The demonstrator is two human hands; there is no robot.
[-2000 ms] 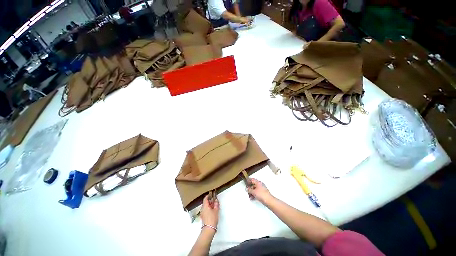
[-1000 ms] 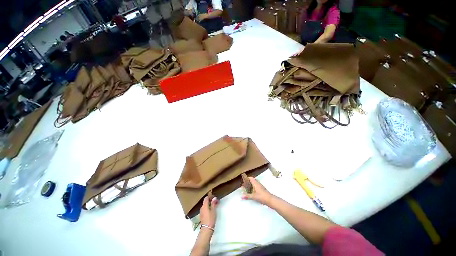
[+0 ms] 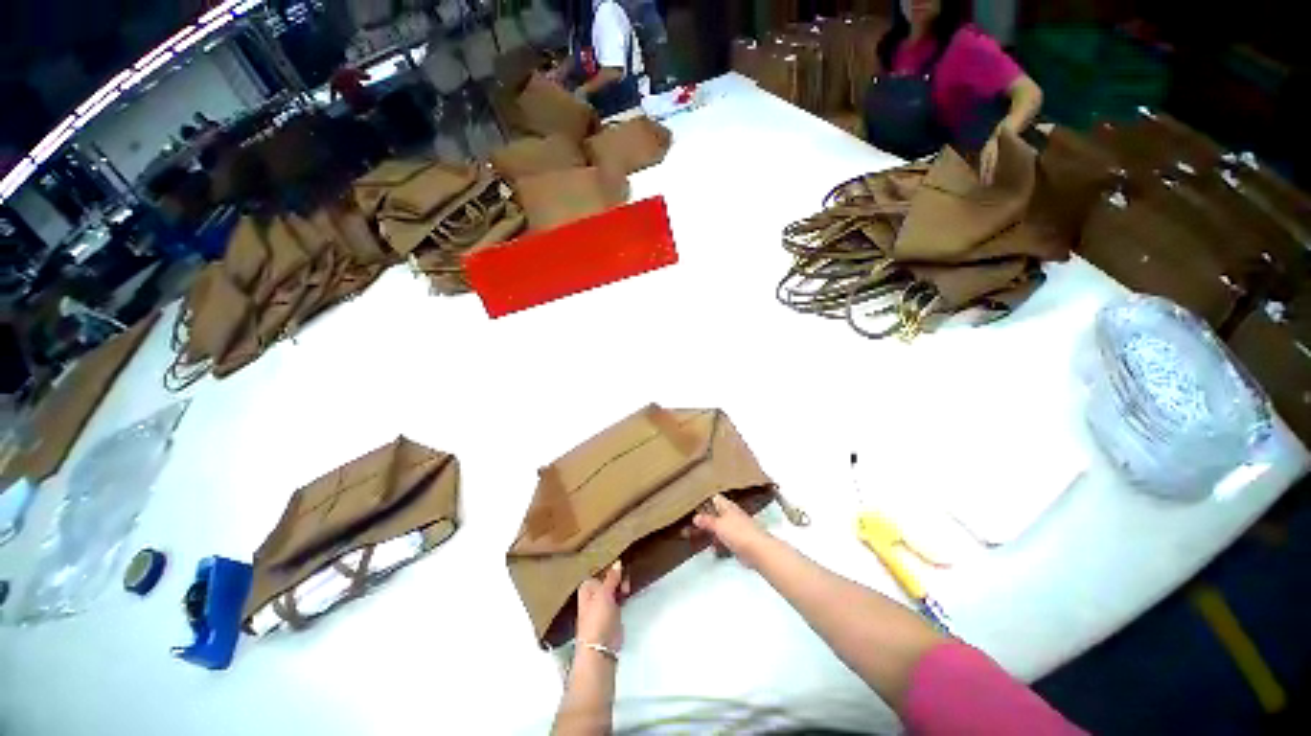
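Observation:
A brown tote bag [image 3: 633,489] lies flattened on the white table in front of me, its opening towards me. My left hand [image 3: 600,607] grips the near edge of its opening at the left. My right hand [image 3: 716,521] grips the edge at the right, fingertips partly inside the opening. The bag's mouth gapes a little between my hands. The handles are mostly hidden by my hands and the bag. A gold clip hangs at the bag's right corner.
Left: second tote [image 3: 360,503], blue tape dispenser [image 3: 216,611], tape roll [image 3: 144,571]. Right: yellow air gun [image 3: 899,546], plastic bag bundle [image 3: 1172,396]. Beyond: red bin [image 3: 572,259], tote piles [image 3: 920,245]. A person in pink touches the right pile.
My hands have moved from the handles to the edge of the bag's opening. The opening has widened. The person across has moved the top bag of the right pile.

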